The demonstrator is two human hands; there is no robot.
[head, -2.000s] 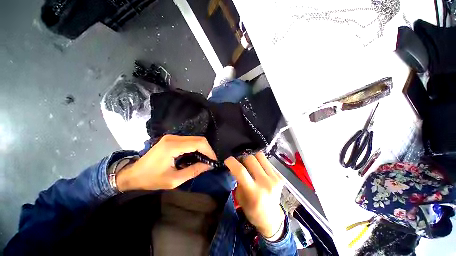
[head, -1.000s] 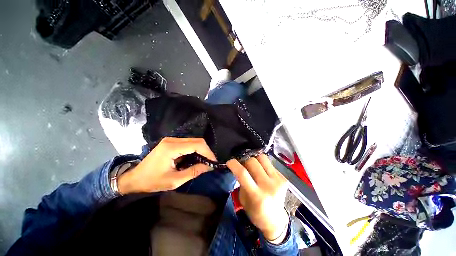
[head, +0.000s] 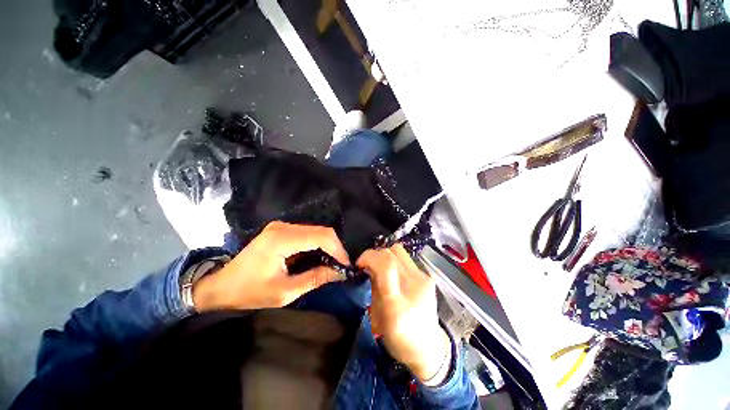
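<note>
A black garment (head: 288, 188) lies over my lap, with a dotted sparkling bead chain trim (head: 391, 194) on it. My left hand (head: 268, 268) pinches a rolled black edge of the garment between thumb and fingers. My right hand (head: 404, 308) holds the same edge just beside it, the fingertips of both hands almost touching. A pale tail (head: 424, 210) runs from the cloth near my right hand to the table edge. A needle is too small to make out.
On the white table (head: 448, 88) lie scissors (head: 558, 228), a long brown-and-metal tool (head: 544, 152), small red snips (head: 579, 249), yellow pliers (head: 571, 364), a floral pouch (head: 624, 292), loose chain and black garments (head: 700, 160). A clear plastic bag (head: 192, 184) and black crate (head: 192, 32) are at left.
My right hand has shifted slightly left and its fingers have drawn in toward my left hand. More of the dark beaded edge now shows beyond it. The view has shifted a little.
</note>
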